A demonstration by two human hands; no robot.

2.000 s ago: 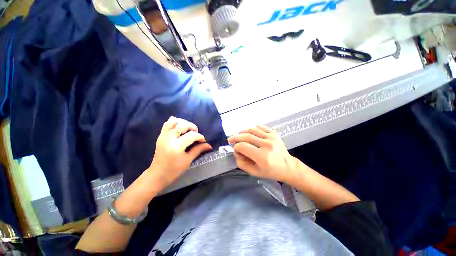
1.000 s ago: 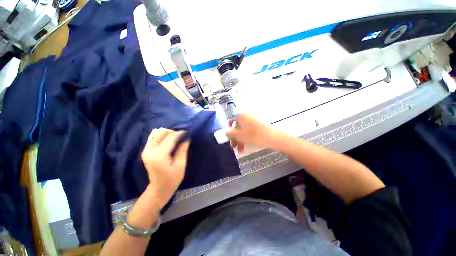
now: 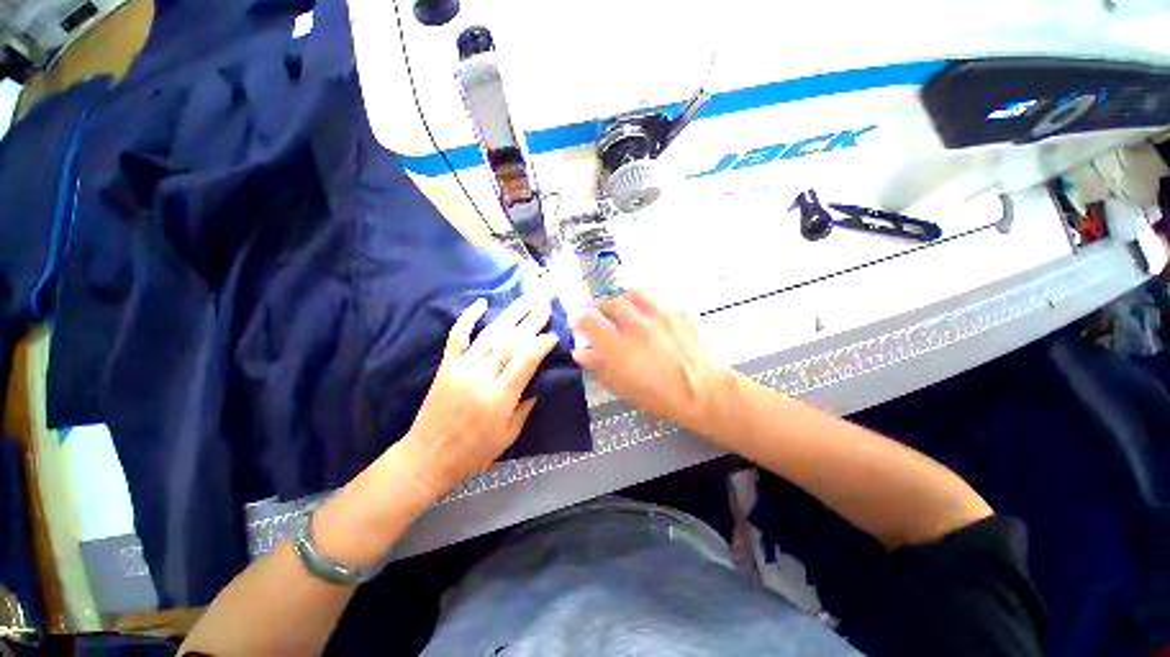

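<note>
The navy garment (image 3: 295, 257) lies spread over the machine bed and the table left of the needle, its right edge under the bright lamp glare at the presser foot (image 3: 545, 257). My left hand (image 3: 494, 372) lies on the cloth just in front of the needle, fingers spread and pressing it flat. My right hand (image 3: 638, 353) is at the cloth's right edge beside the needle, fingers bent; its fingertips touch the edge. The white label is not clearly visible there; glare and my fingers cover that spot.
The white sewing machine (image 3: 796, 77) with blue stripe stands behind. A black tool (image 3: 879, 223) lies on the bed to the right. A ruler strip (image 3: 885, 348) runs along the front edge. A blue-edged navy piece (image 3: 49, 193) is at far left. Dark cloth (image 3: 1026, 449) hangs at lower right.
My left hand has moved right and flattened onto the cloth near the needle, its fingers no longer pinching a raised fold. The white piece beside my right hand no longer shows clearly.
</note>
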